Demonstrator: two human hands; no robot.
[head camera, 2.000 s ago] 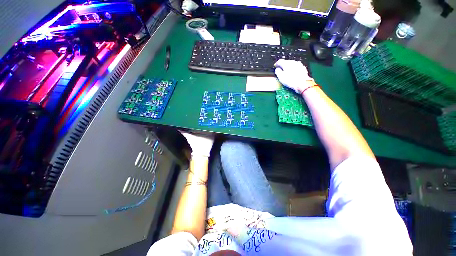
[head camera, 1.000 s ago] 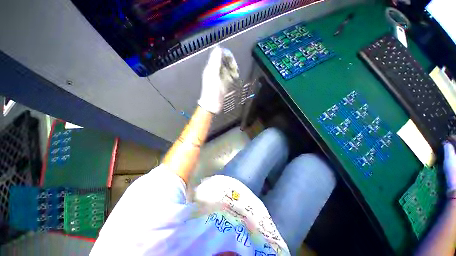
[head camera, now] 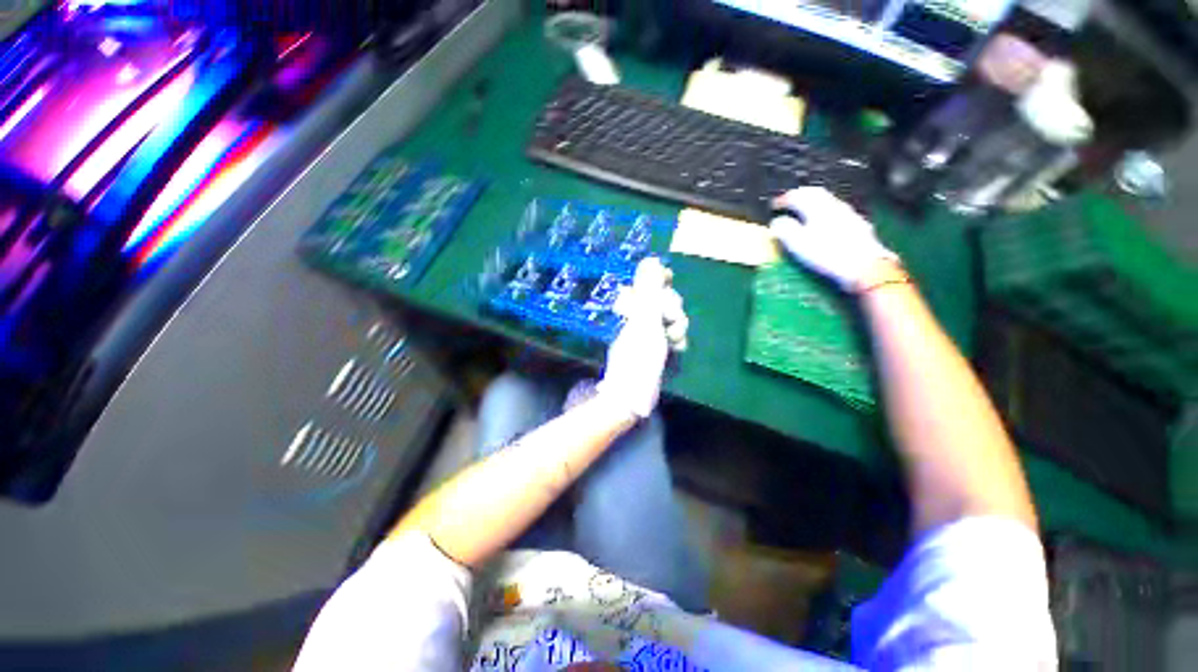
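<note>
A blue circuit board (head camera: 562, 263) lies mid-desk, blurred by motion. My left hand (head camera: 644, 336), in a white glove, is at its right edge, fingers over the board's near right corner; whether it grips the board I cannot tell. My right hand (head camera: 830, 239), in a white glove, rests at the right end of the black keyboard (head camera: 670, 142), fingers on or just over its near edge. A green circuit board (head camera: 804, 331) lies just below my right hand. Another blue and green circuit board (head camera: 394, 218) lies at the desk's left edge.
The monitor (head camera: 854, 29) stands at the back. Clear bottles (head camera: 1012, 131) stand right of it. Green boards (head camera: 1097, 282) stand in a black slotted tray (head camera: 1077, 420) at right. A paper note (head camera: 723, 238) lies below the keyboard. The grey machine (head camera: 250, 355) with a lit window is at left.
The view has swung back from the left to the desk. My left hand has moved from beside the grey machine to the middle blue board. My right hand remains near the keyboard.
</note>
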